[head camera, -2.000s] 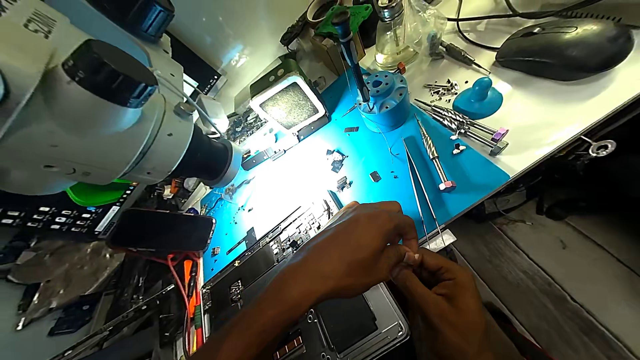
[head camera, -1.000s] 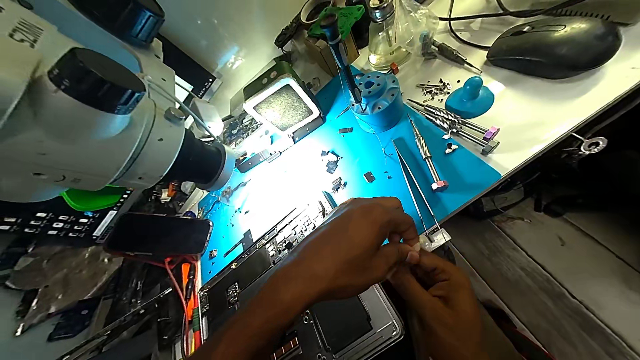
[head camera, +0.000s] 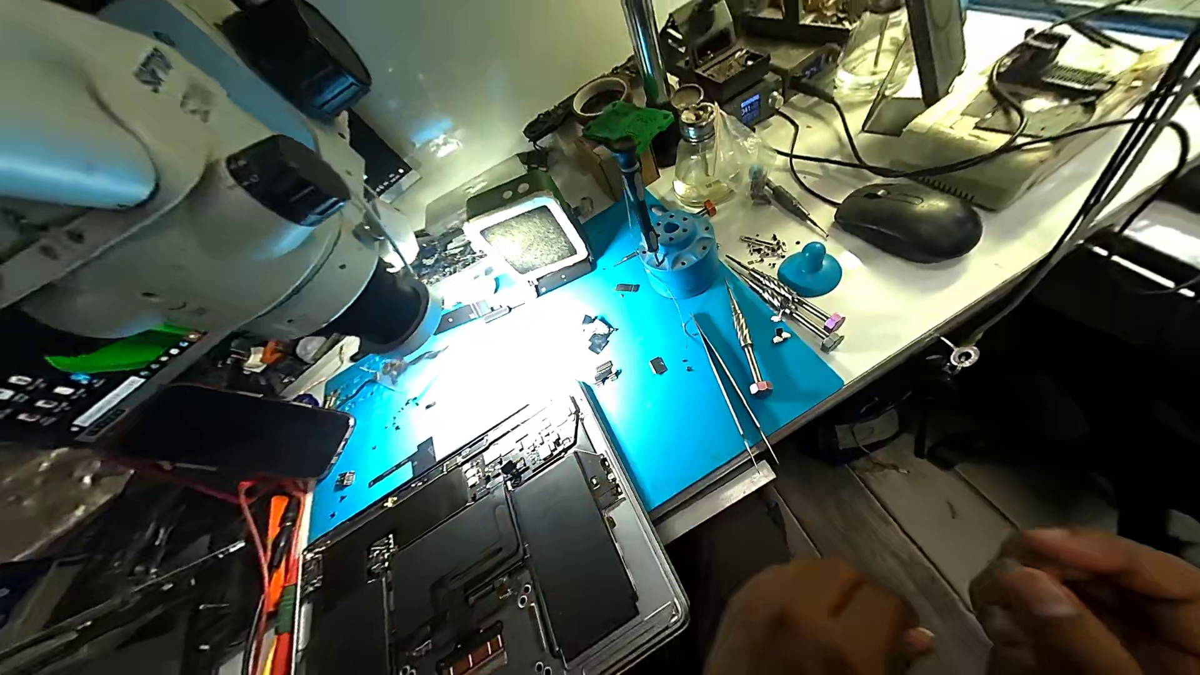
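Note:
My left hand (head camera: 816, 619) is blurred at the bottom edge, right of the opened laptop (head camera: 562, 553), and does not touch it. My right hand (head camera: 1087, 600) is at the lower right corner, fingers bent; whether either hand holds anything cannot be told. The laptop lies with its black battery cells and circuit board exposed, partly on a blue work mat (head camera: 675, 450). Metal tweezers (head camera: 734, 394) lie at the mat's edge, above my left hand. Beside them lie a precision screwdriver (head camera: 747, 342) and several more screwdrivers (head camera: 787, 305).
A microscope (head camera: 234, 206) overhangs the left side above a phone (head camera: 230, 431). Behind the mat stand a lit square-framed device (head camera: 528, 239), a blue round tool holder (head camera: 682, 253) and a glass bottle (head camera: 698, 155). A computer mouse (head camera: 907, 220) and loose cables lie at the right.
Both hands, earlier together over the laptop's right edge and the tweezers' tips, have moved down and right, off the laptop, and are now apart. The view has shifted.

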